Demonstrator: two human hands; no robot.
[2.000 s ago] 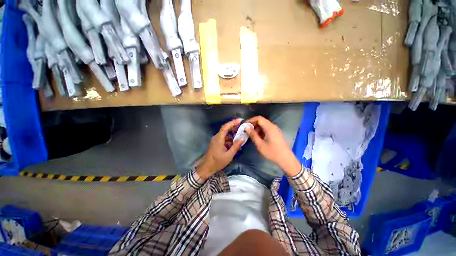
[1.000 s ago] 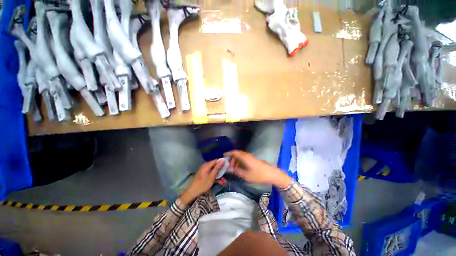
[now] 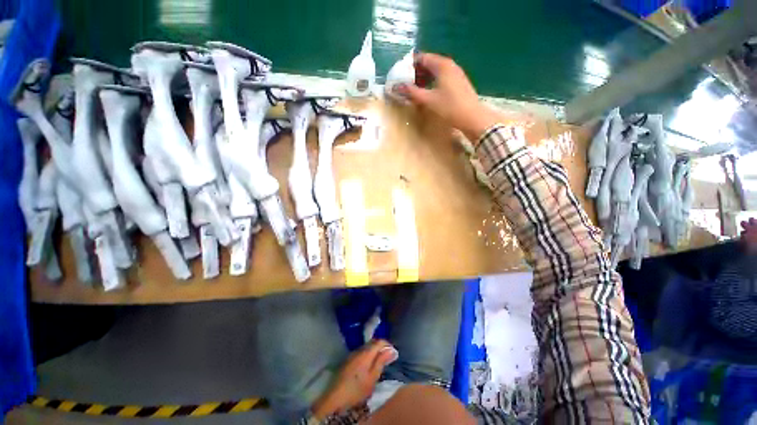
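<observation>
My right hand [image 3: 444, 90] reaches to the back edge of the bench, its fingers closed around a small white nozzle bottle [image 3: 402, 76] with its pointed tip up. A second white nozzle bottle [image 3: 362, 70] stands just left of it. My left hand [image 3: 363, 370] is low over my lap, with a small white part [image 3: 388, 355] at its fingertips; the part is mostly hidden. A small pale round ring or disc [image 3: 378, 242] lies on the bench between two strips of yellow tape [image 3: 355, 232].
Grey-white handle assemblies [image 3: 170, 149] lie in rows at the left; more handles [image 3: 635, 178] lie at the right. A green surface [image 3: 274, 33] runs behind the cardboard-covered bench [image 3: 448, 224]. A blue bin [image 3: 471, 319] with pale contents is below the bench. Another person's hand [image 3: 749, 239] shows at the far right.
My right hand has left the small part and moved up and forward onto a nozzle bottle. My left hand stays low with the part. The view has tilted up, showing the bottles and green surface.
</observation>
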